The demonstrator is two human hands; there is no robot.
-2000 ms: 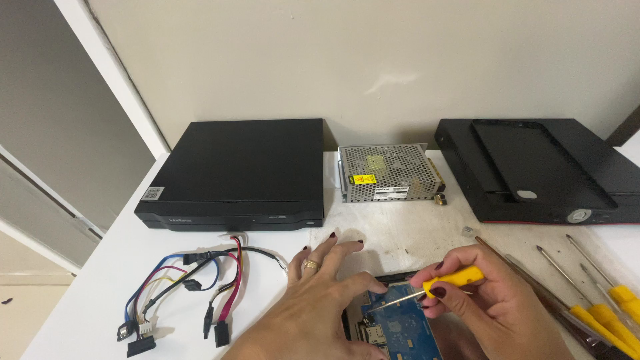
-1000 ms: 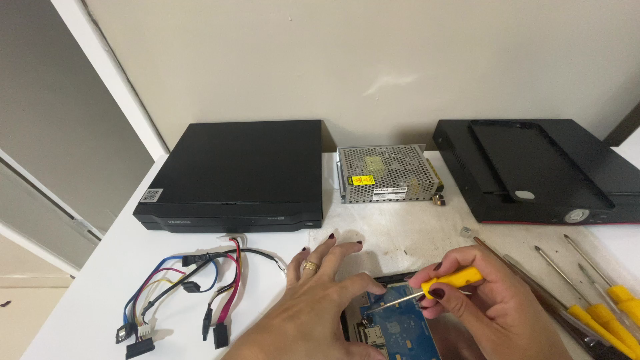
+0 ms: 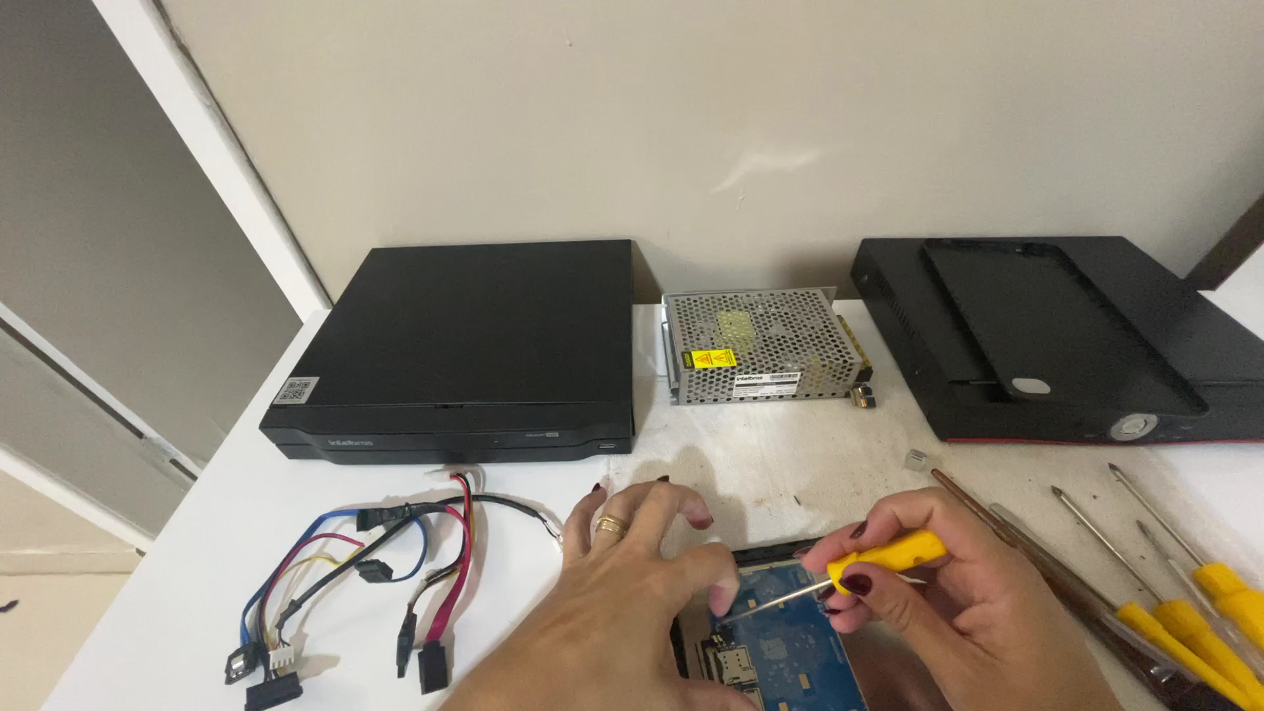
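Note:
My right hand grips a screwdriver by its yellow handle, its metal shaft slanting down to the left. The tip meets a blue circuit board near a metal card slot, close to my left index finger. The board lies in a dark casing at the bottom of the view. My left hand, with rings on one finger, rests over the casing's left side, fingers spread and bent; its thumb is partly cut off by the lower edge. Whether it grips the casing cannot be made out.
An Intelbras black recorder box stands behind the cable bundle. Against the wall is a perforated metal power supply. A black device with a tray-like cover stands back right. Several yellow-handled screwdrivers and a brown-handled tool lie right.

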